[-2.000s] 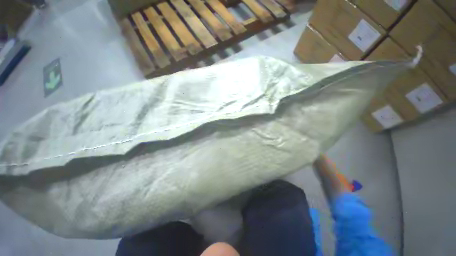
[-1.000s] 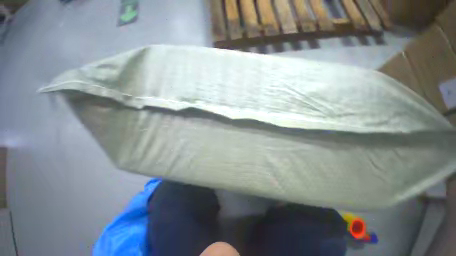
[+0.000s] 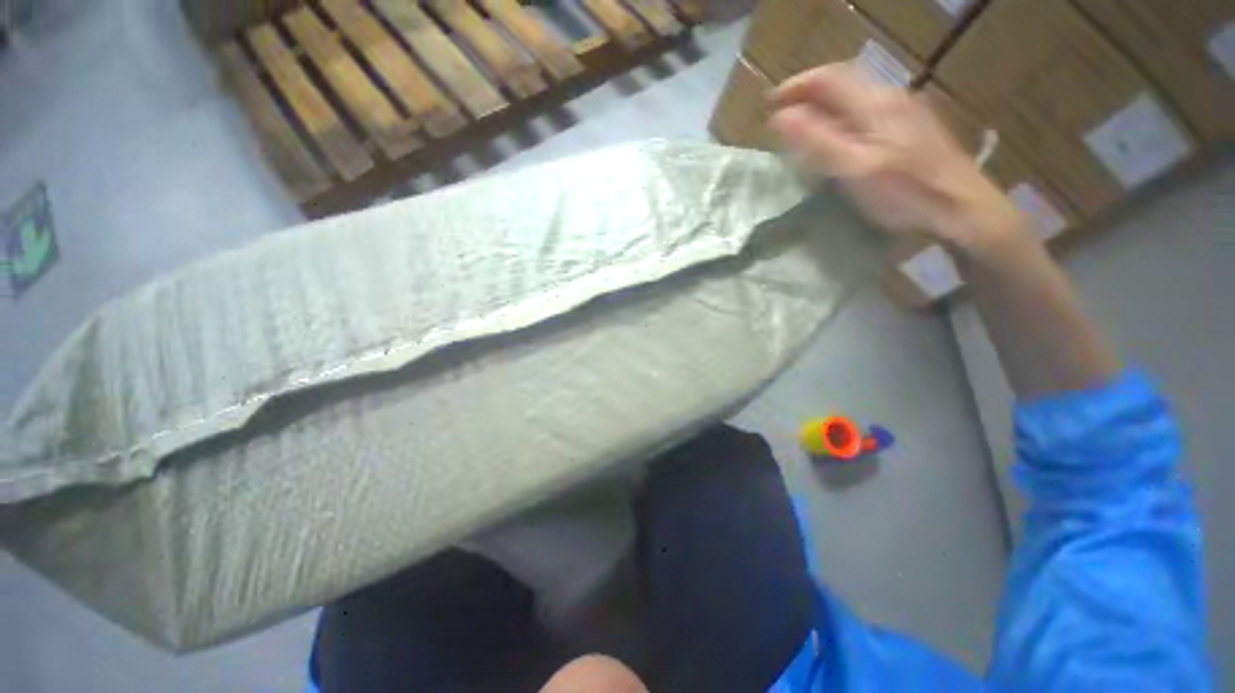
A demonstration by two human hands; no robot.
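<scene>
A filled woven sack (image 3: 447, 352), pale grey-green and block-shaped, lies across the view in front of my knees. Its stitched, folded seam runs along the upper face, slanting up to the right. My right hand (image 3: 887, 149), blurred, is at the sack's right end, over its corner. Its fingers point left; whether they grip the fabric cannot be told. My left hand is not in view. The sack's left end is cut off by the picture's edge.
A wooden pallet (image 3: 393, 81) lies beyond the sack. Stacked brown cartons (image 3: 1043, 81) with white labels stand at the upper right. A small orange, yellow and blue tape dispenser (image 3: 840, 437) lies on the floor right of my knees. A green arrow sign (image 3: 27, 237) is on the floor at left.
My view has turned back to the right since one second ago, and the sack slants up to the right again. My right hand has come up onto the sack's right end.
</scene>
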